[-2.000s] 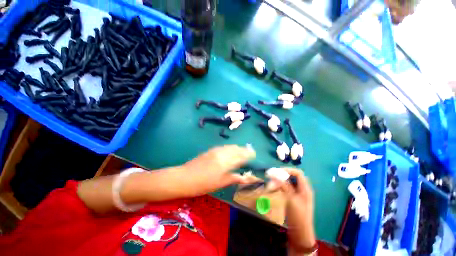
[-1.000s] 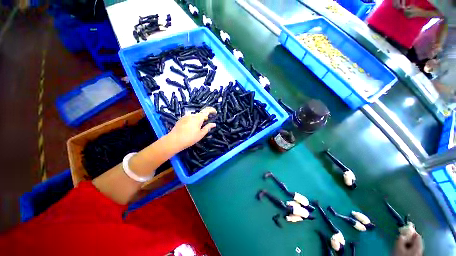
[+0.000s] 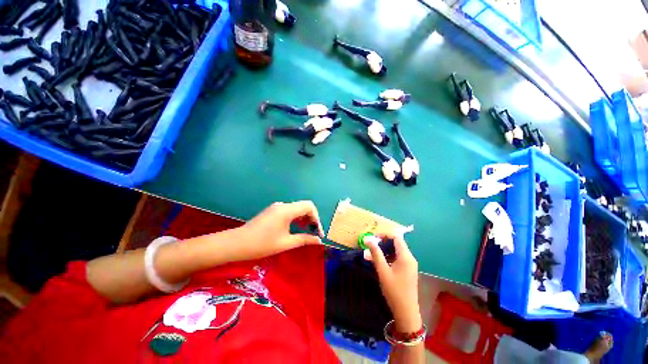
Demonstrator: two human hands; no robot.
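My left hand [image 3: 288,226] is at the bench's front edge, its fingers closed on a black leg piece [image 3: 305,228], mostly hidden by the fingers. My right hand [image 3: 393,264] is over the cardboard pad [image 3: 346,225]. It holds a small white-and-black figure body [image 3: 384,247] at the fingertips, partly hidden, at the green cap [image 3: 366,240] on the pad. Several part-assembled figures [image 3: 374,130] with black legs and white-and-black upper ends lie on the green bench beyond my hands. A small black part [image 3: 306,150] lies beside them.
A large blue bin [image 3: 151,154] heaped with black legs is at the left. A brown bottle [image 3: 253,39] stands beside it. White squeeze bottles [image 3: 488,187] lie by the blue parts bins [image 3: 522,234] at the right. More figures [image 3: 465,99] lie farther back. A red stool [image 3: 460,325] is below.
My left hand has come from the large bin back to the bench edge with a leg piece. My right hand has moved to the green cap. The view has swung right.
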